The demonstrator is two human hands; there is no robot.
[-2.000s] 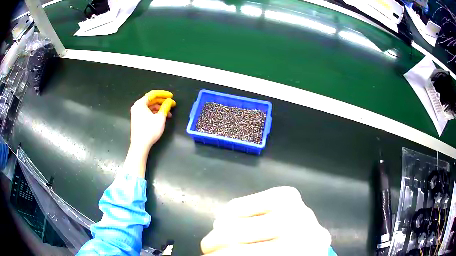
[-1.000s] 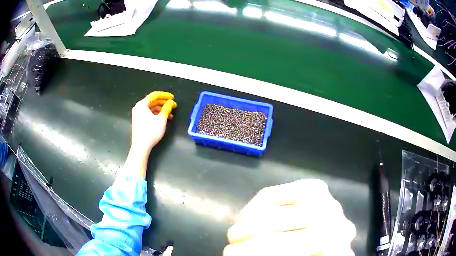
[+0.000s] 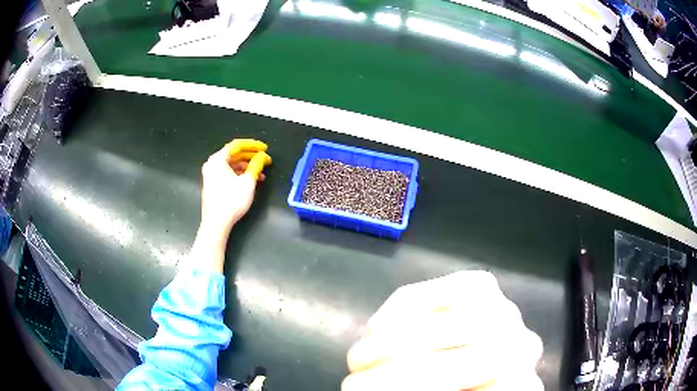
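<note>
A blue bin point(image 3: 353, 224) filled with tiny dark screws point(image 3: 355, 189) stands on the dark green bench in front of me. My left hand point(image 3: 233, 179), with yellow finger cots, rests on the bench left of the bin, its thumb and fingers curled; whether anything is between them cannot be told. My right hand point(image 3: 447, 332) is large, overexposed and cut off by the lower edge, nearer to me than the bin. It looks curled, and its fingertips and anything in it are hidden.
A black electric screwdriver point(image 3: 586, 305) lies at the right beside a clear blister tray point(image 3: 623, 263) of lens units. A pale strip point(image 3: 344, 122) borders the green conveyor point(image 3: 367, 69), which carries white sheets point(image 3: 222, 38) with parts. Plastic-wrapped items point(image 3: 65, 99) stand at the left.
My right hand has moved right compared with the oldest frame. The white sheets on the conveyor have moved right. My left hand and the bin have barely shifted.
</note>
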